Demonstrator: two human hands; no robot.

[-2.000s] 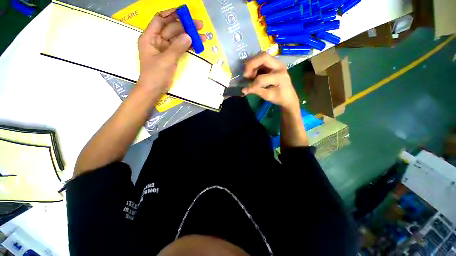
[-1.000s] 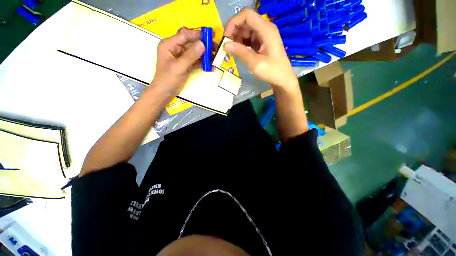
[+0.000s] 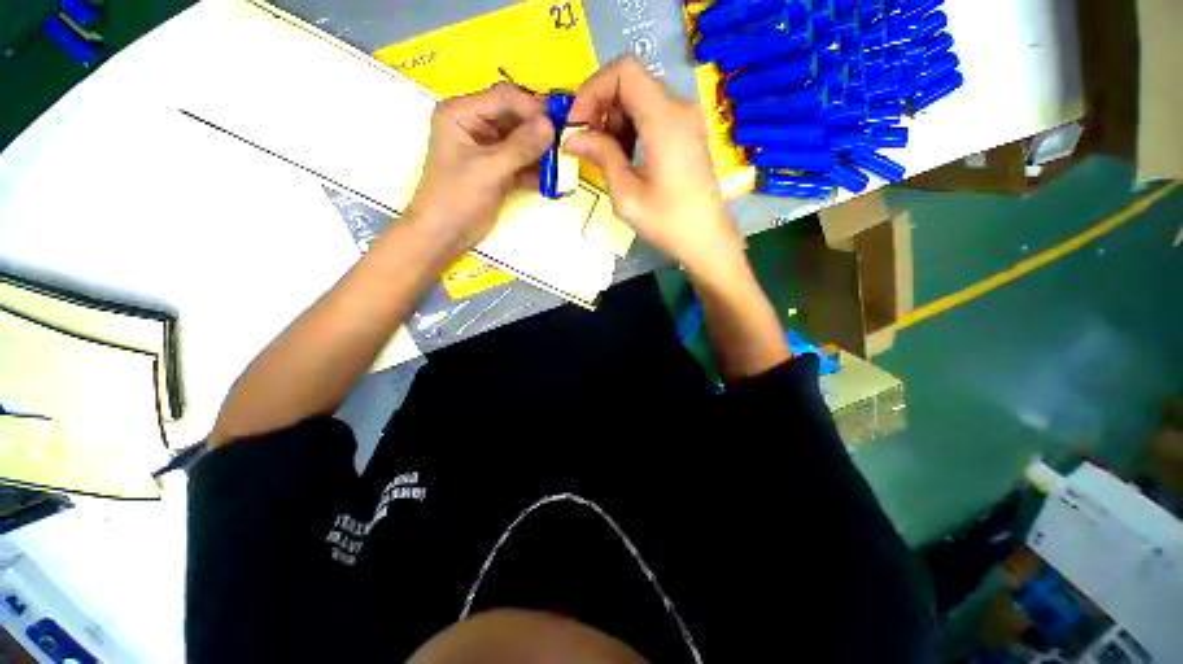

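A blue battery cell [image 3: 551, 169] stands lengthwise between my two hands, with a thin red wire at its upper end. My left hand [image 3: 487, 153] grips the cell from the left. My right hand [image 3: 653, 149] pinches at its right side, where a small cream adhesive pad [image 3: 568, 166] lies along the cell. My right fingertips partly hide the pad. Below my hands, the cream adhesive sheet [image 3: 525, 247] with dark edges lies on the printed sheet [image 3: 519, 39], which shows yellow and grey areas.
A dense heap of blue cells [image 3: 830, 91] lies at the upper right of the white table [image 3: 104, 195]. Spare cream sheets [image 3: 84, 389] lie at the left. An open cardboard box [image 3: 882, 272] stands on the green floor beyond the table's right edge.
My hands have come together. The cream pad in my right fingers has moved left and down against the cell's side. The view has shifted slightly.
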